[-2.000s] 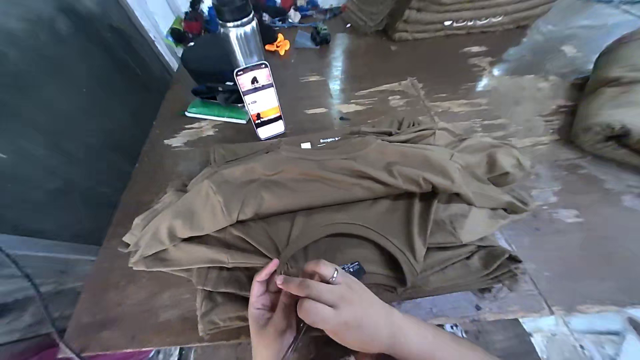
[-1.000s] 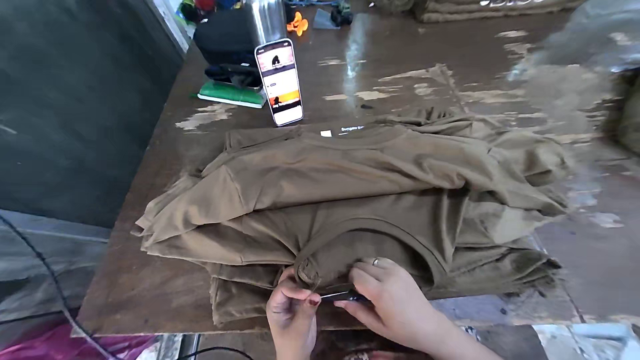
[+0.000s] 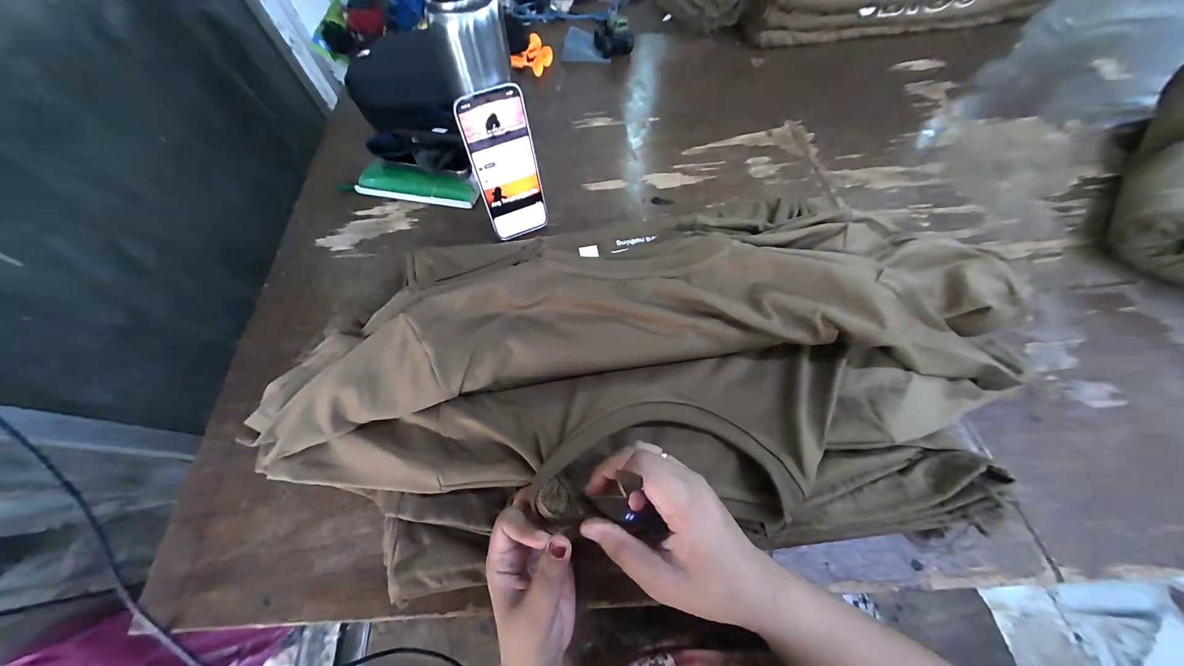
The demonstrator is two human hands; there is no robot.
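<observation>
A pile of brown T-shirts [image 3: 629, 314] lies across the wooden table. At the front of it, a ribbed round neckline [image 3: 684, 416] curves open toward me. My left hand [image 3: 532, 573] pinches a bunched bit of the shirt's fabric at the left end of this neckline. Just right of it, my right hand [image 3: 666, 527] is curled around a small dark tool with a blue part [image 3: 634, 518]; the fingers hide most of it, so its kind cannot be told. The thumbs of both hands are close together but apart.
A smartphone [image 3: 504, 162] leans upright against a steel bottle [image 3: 469, 46] behind the pile. Beside them are a black bag [image 3: 398, 79], a green item [image 3: 416, 183] and an orange plastic piece [image 3: 533, 55]. Folded brown garments [image 3: 888, 23] lie at the back, a rolled bundle [image 3: 1152, 199] at right.
My right hand has lifted off the fabric edge and turned, its fingers now curled. A second ago a thin pointed piece spanned the gap between both hands. The left hand stays at the neckline.
</observation>
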